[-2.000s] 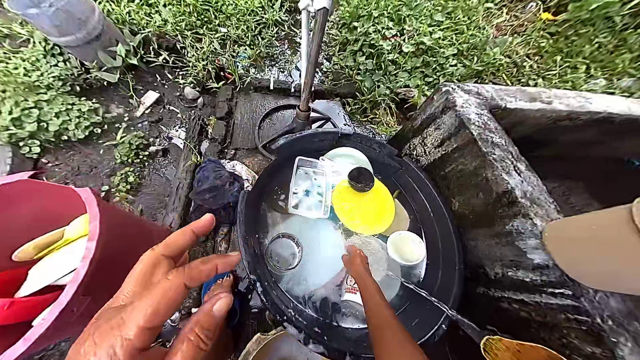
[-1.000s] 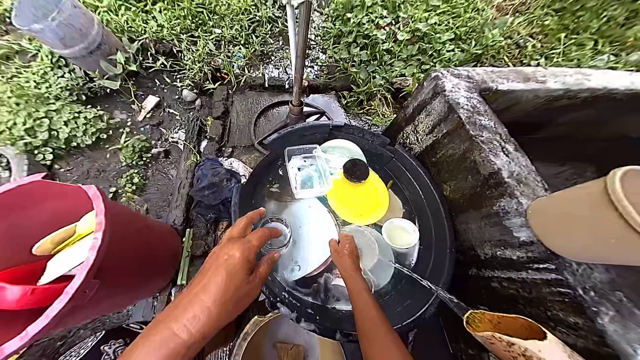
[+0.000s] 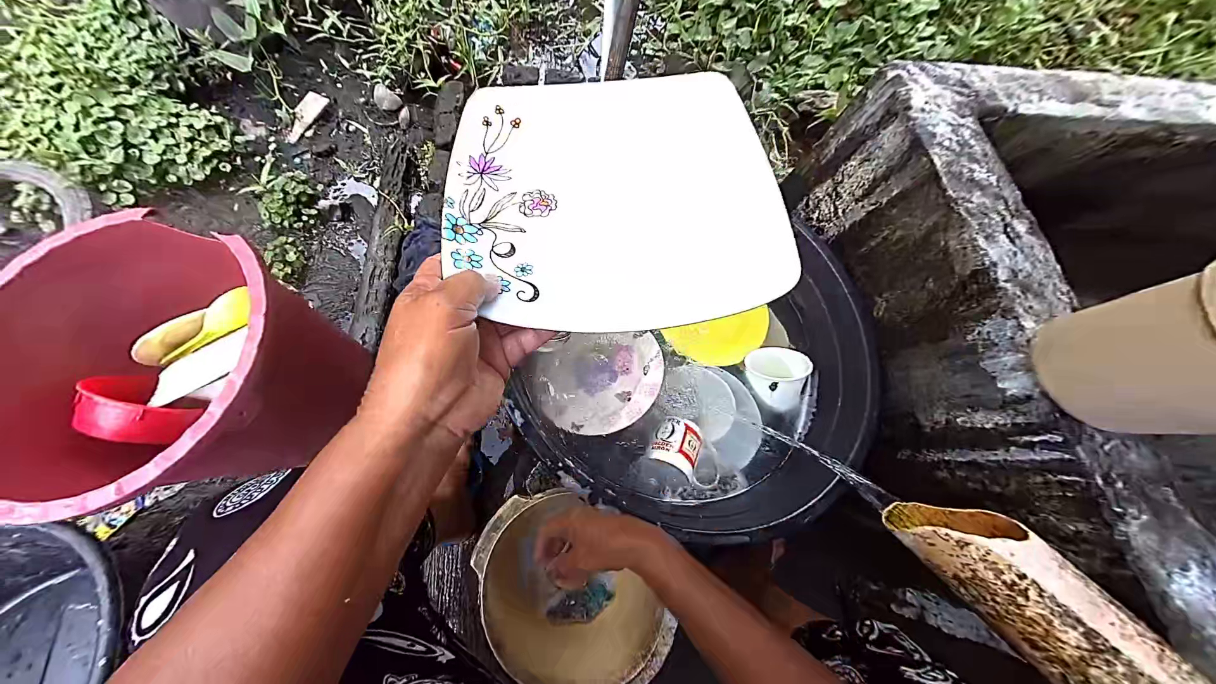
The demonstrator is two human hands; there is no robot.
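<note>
My left hand grips the lower left corner of a white square plate with a floral pattern, held up over the black basin. My right hand is down in a metal pot of cloudy water, at a dark greenish scrubber or cloth; blur hides whether the fingers hold it. In the basin's water lie a round patterned plate, a printed mug, a white cup, clear round pieces and a yellow plate or lid, partly covered by the square plate.
A bamboo spout pours water into the basin from the right. Beyond it stand a concrete trough and a beige container. At left are a red bucket with utensils and a dark tub.
My left hand has risen with the square plate, and my right hand has moved from the basin down into the pot. A round patterned plate now shows in the basin.
</note>
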